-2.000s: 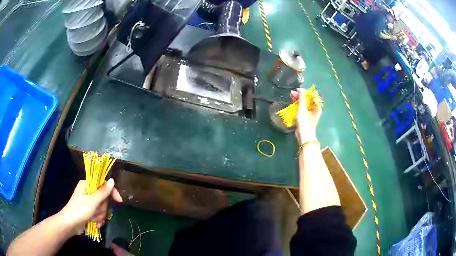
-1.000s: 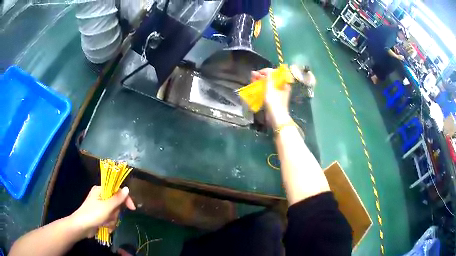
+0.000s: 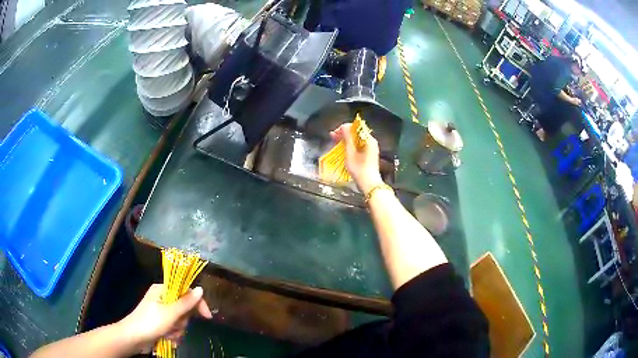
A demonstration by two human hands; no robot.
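Note:
My left hand (image 3: 164, 313) holds a bundle of yellow lead wires (image 3: 179, 271) upright at the bench's front left edge, pale tips up. My right hand (image 3: 362, 157) grips another bundle of yellow lead wires (image 3: 334, 165) over the solder pot (image 3: 283, 150), with the lower ends at its shiny rectangular top. Whether the tips touch the solder is too small to tell. The bundle and hand hide the right part of the pot.
Dark shield plates (image 3: 255, 94) and a ribbed duct (image 3: 161, 59) stand behind the pot. Metal cans (image 3: 441, 147) are at the bench's right. A blue tray (image 3: 56, 196) lies left, a cardboard box (image 3: 500, 304) lower right. A person (image 3: 553, 91) is at far right.
My right hand has moved left from the can at the bench's right side to the solder pot, its bundle now pointing down. My left hand still holds its bundle. The view has shifted.

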